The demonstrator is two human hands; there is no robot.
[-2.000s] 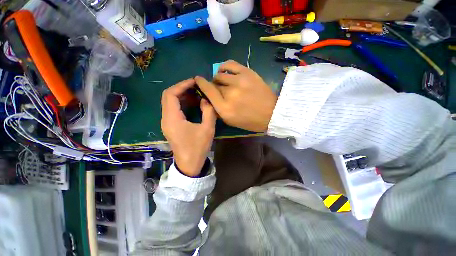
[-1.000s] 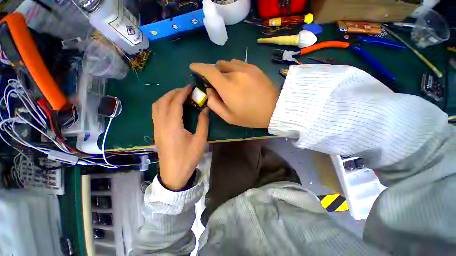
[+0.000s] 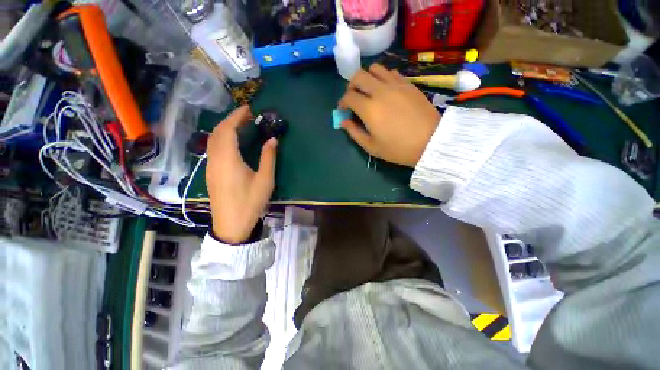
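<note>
The small black watch module (image 3: 271, 124) is above the green mat, at the fingertips of my left hand (image 3: 239, 177). The index fingertip is at its upper left edge and the thumb tip at its lower edge. A small pale spot shows on its left side. My right hand (image 3: 391, 115) is apart from the module, to its right, palm down. It pinches a small light blue piece (image 3: 338, 118) between thumb and fingers. The undersides of both things are hidden.
Behind my hands stand a white bottle (image 3: 230, 49), a blue bin (image 3: 297, 52), a round tub (image 3: 376, 36) and a red box (image 3: 443, 25). Orange-handled cutters (image 3: 492, 92) and blue pliers (image 3: 553, 119) lie right. White cables (image 3: 79, 152) are left, trays (image 3: 141, 289) below.
My hands have moved apart, the right one to the right with the light blue piece now visible. The module stays at my left fingertips. The yellow and silver block no longer shows. The view has shifted.
</note>
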